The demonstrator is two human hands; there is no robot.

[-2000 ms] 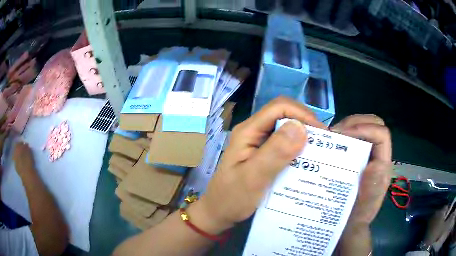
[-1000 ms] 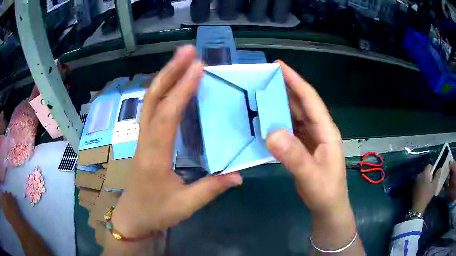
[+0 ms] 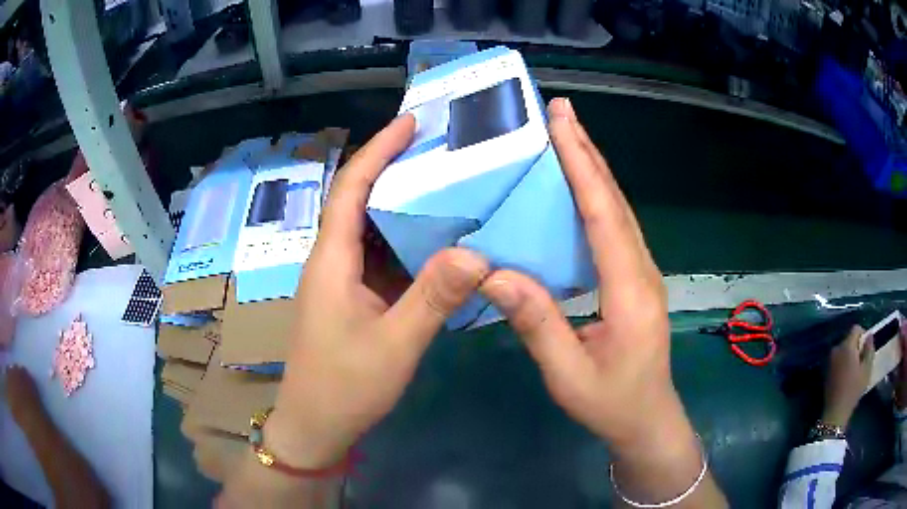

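Note:
A light blue and white folding carton (image 3: 472, 149) is held up in the middle, tilted, with a dark product picture on its upper face. Its blue bottom flaps face me and overlap in a folded end. My left hand (image 3: 373, 298) grips its left side, thumb on the flaps. My right hand (image 3: 597, 298) grips its right side, thumb beside the left thumb on the flaps. The carton's far end is hidden. A fanned pile of carton blanks (image 3: 279, 222) lies at left, with brown flaps sticking out towards me.
Another blue carton (image 3: 438, 54) stands behind the held one. Red-handled scissors (image 3: 750, 333) lie at right. A painted metal post (image 3: 104, 139) rises at left, near pink small parts (image 3: 75, 355) on a white sheet. A neighbour's hand holds a white device (image 3: 884, 348) at right; another neighbour's arm shows at left.
The carton was first held with its printed white panel towards me, then with its folded end facing me. It is now tilted with the picture face showing, and both thumbs are together on the flaps.

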